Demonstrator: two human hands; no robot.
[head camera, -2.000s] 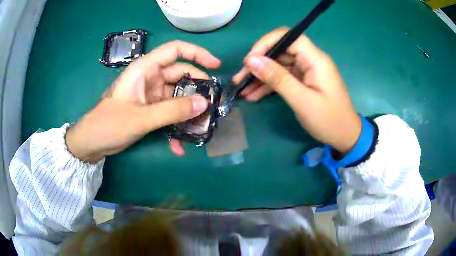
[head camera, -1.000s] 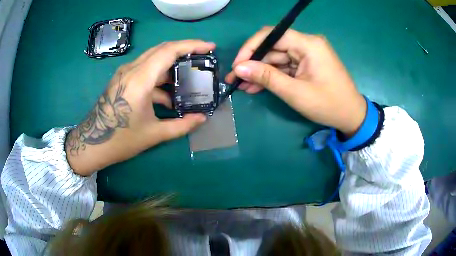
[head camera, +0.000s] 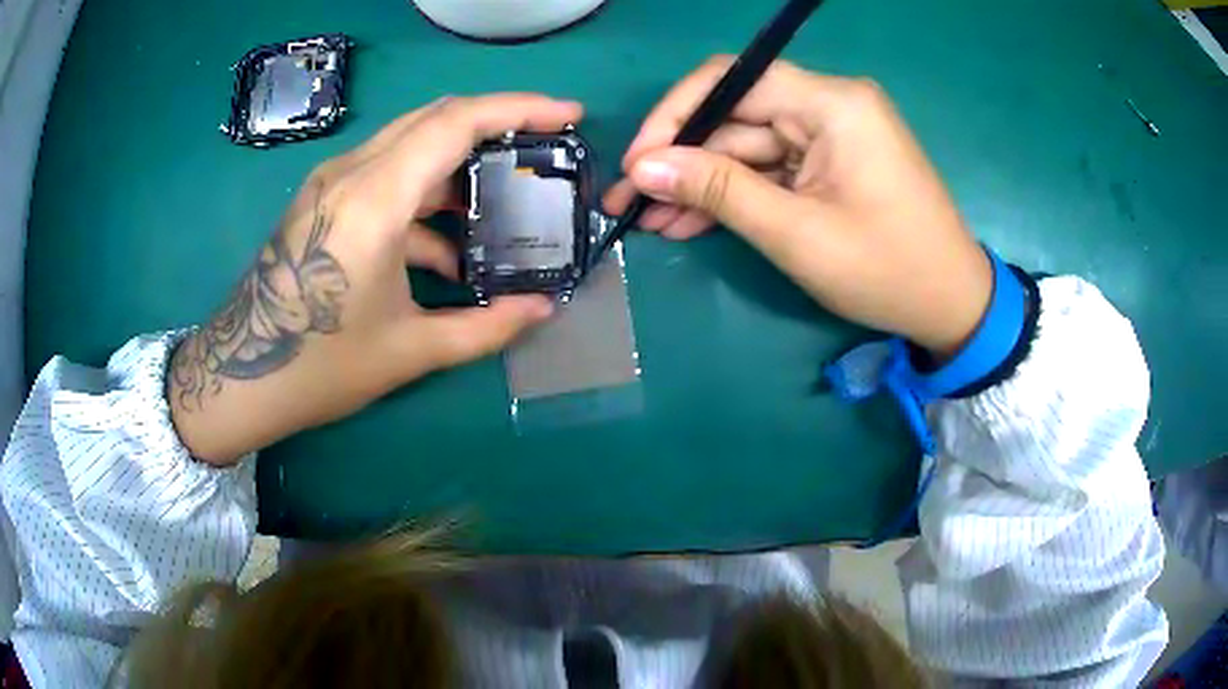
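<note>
My left hand (head camera: 364, 256) grips a black rounded-square watch housing (head camera: 528, 218) by its top and bottom edges, its open side with silvery internals facing up. My right hand (head camera: 795, 202) holds long black tweezers (head camera: 734, 84) like a pen. The tweezer tips are at the housing's right side, near the lower right corner. A small shiny bit shows beside the tips, too small to identify. A grey-brown adhesive sheet (head camera: 576, 347) with clear margins lies on the mat, partly under the housing and my left thumb.
Another watch housing (head camera: 287, 90) lies on the green mat (head camera: 754, 458) at the upper left. The lower rim of a white round bowl (head camera: 505, 16) shows at the top edge. A thin small piece (head camera: 1142, 119) lies at the far right. A blue wrist strap (head camera: 990, 337) circles my right wrist.
My left hand has turned the housing from tilted to nearly flat, and its thumb has moved off the open face to the bottom edge. The tweezers stay at its right side.
</note>
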